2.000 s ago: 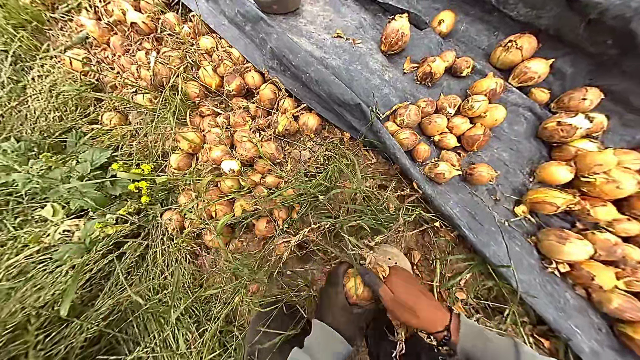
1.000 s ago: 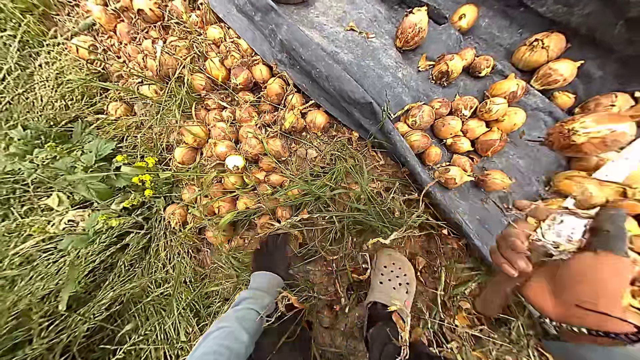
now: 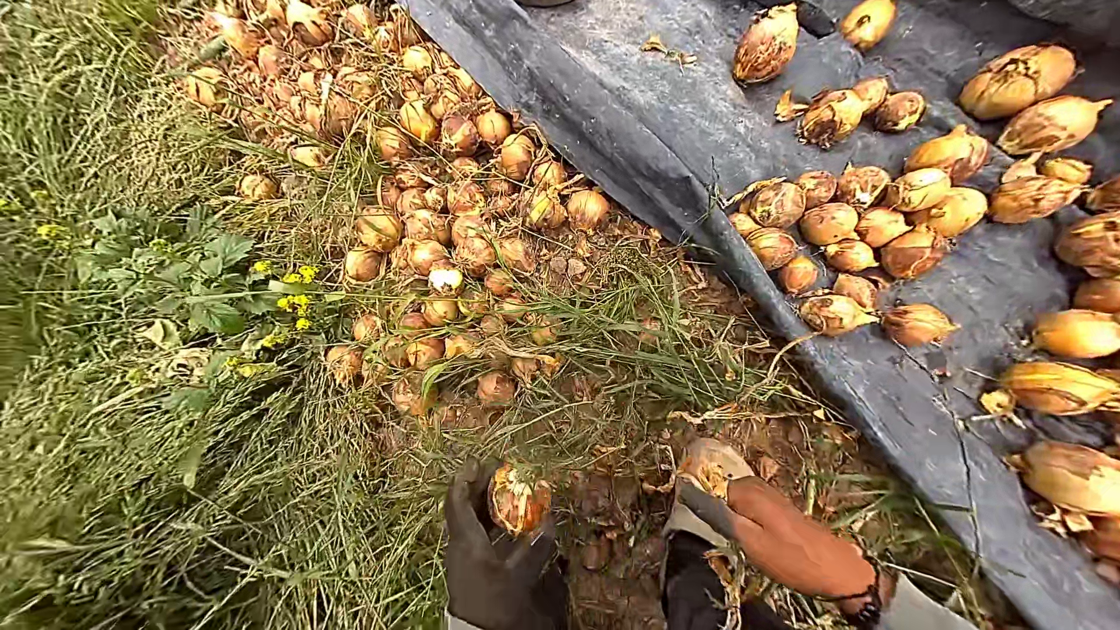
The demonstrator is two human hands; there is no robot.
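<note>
My left hand (image 3: 499, 551), in a dark glove, is closed around an onion (image 3: 520, 500) at the bottom middle. To its right, my right hand (image 3: 787, 534) wears a covering on a finger or thumb and a dark bracelet at the wrist. Its fingers point left near dry, pale onion skin or leaves (image 3: 707, 477) above my shoe; whether they grip anything is unclear. A heap of onions (image 3: 464, 227) lies on the soil and grass ahead of my left hand. More onions (image 3: 919, 188) rest on the dark plastic sheet (image 3: 612, 114) at the right.
Tall grass (image 3: 262, 525) and a leafy weed with yellow flowers (image 3: 296, 302) border the left side. A beige perforated clog (image 3: 696, 523) stands on the soil beside my right hand. The folded edge of the sheet runs diagonally down to the lower right.
My left hand, reaching empty toward the heap one second ago, now holds an onion close in. My right hand has come back left from the onions on the sheet.
</note>
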